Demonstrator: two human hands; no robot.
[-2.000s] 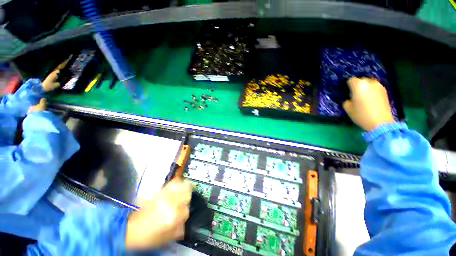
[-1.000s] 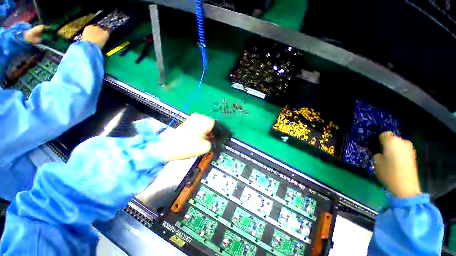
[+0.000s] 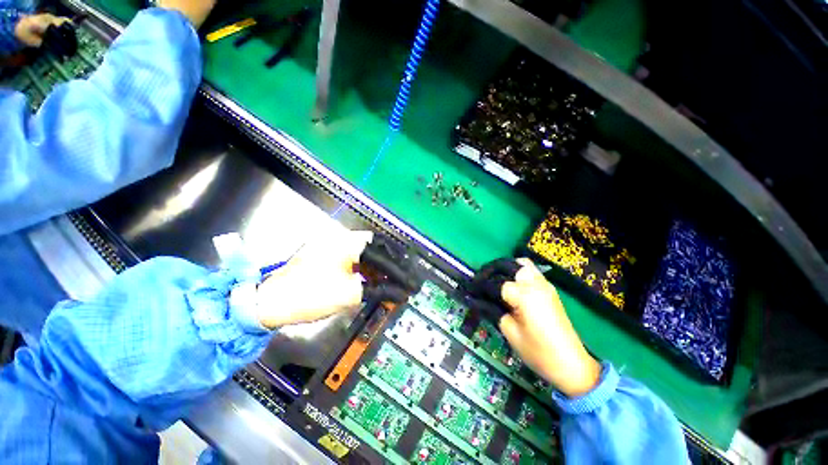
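Observation:
A black pallet [image 3: 313, 417] holds small green circuit boards [image 3: 376, 410] in rows, with an orange-brown clamp [image 3: 359, 347] on its left edge. My left hand [image 3: 313, 277], with black finger cots, is over the pallet's upper left corner; its fingertips are dark and blurred, and I cannot tell whether it holds anything. My right hand [image 3: 536, 318], also with black finger cots, is over the boards near the pallet's top edge. Its fingers are bent together and hide what may be between them and part of the boards.
Bins of blue components [image 3: 692, 295], yellow components [image 3: 581, 250] and dark leaded components [image 3: 531, 123] stand on the green mat [image 3: 272, 95]. Loose leaded parts [image 3: 451, 192] lie left of them. A blue coiled cord [image 3: 413, 68] hangs down. A neighbour's sleeve [image 3: 100, 136] is at left.
My right hand has left the blue component bin and come over the boards. My left hand remains near the pallet's upper left corner. The view has shifted and turned.

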